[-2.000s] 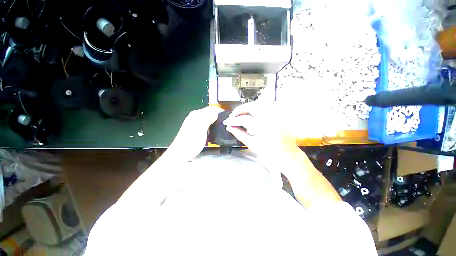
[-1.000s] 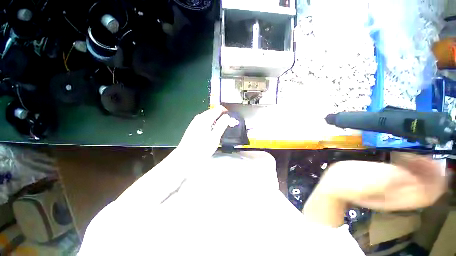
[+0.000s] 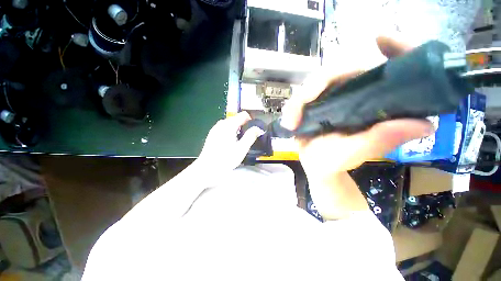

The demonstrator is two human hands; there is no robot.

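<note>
My left hand [image 3: 228,140] holds a black housing [image 3: 262,144] at the front edge of the bench, with the thumb over its upper side. My right hand [image 3: 340,148] is wrapped around a thick dark electric screwdriver [image 3: 379,96]. The screwdriver lies nearly level, its narrow end pointing left, close to the housing and just in front of the feeder. Whether its tip touches the housing or carries a screw cannot be told. The grey-white screw feeder [image 3: 280,67] stands just beyond, with its brassy pickup [image 3: 274,92] facing me.
Dark housings with white stubs [image 3: 123,103] are heaped on the green surface [image 3: 187,121] at left. White small parts lie right of the feeder, partly behind my right hand. A blue bin [image 3: 442,140] is at right. Cartons [image 3: 475,255] and black pieces are below the bench edge.
My right hand has taken hold of the screwdriver and brought it left to the housing. My left hand still holds the housing at the bench edge. The view has shifted slightly.
</note>
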